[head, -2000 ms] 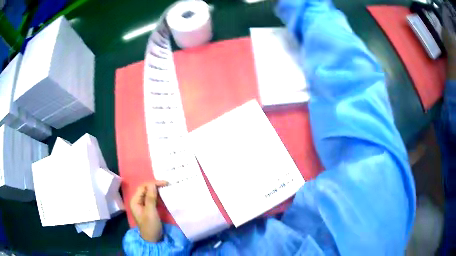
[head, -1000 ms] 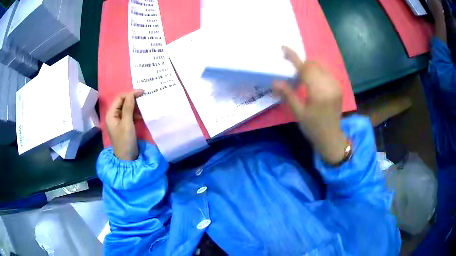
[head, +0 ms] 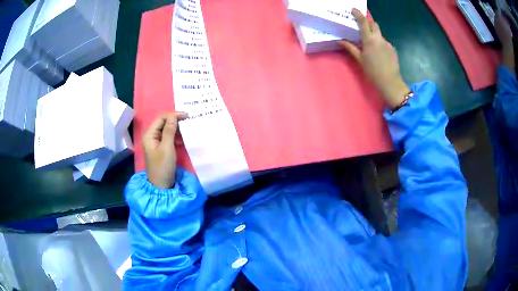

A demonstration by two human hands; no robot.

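Observation:
The label strip runs down the left part of the red mat, its blank tail hanging at the mat's near edge. My left hand pinches the strip's left edge at the last printed row. My right hand grips the near right corner of a white box at the mat's far right, thumb below and fingers on top. This box lies slightly askew over other white boxes. The far part of this stack is cut off by the frame's top edge.
Blocks of stacked boxes stand at the left on the dark green bench. A staggered box pile is beside the mat. A translucent liner bag is low left. Another person's hand is at the far right, by a second red mat.
My right hand has moved away to the far right, and the boxes that lay mid-mat a second ago are gone from there. My left hand keeps its place on the strip. The view has shifted.

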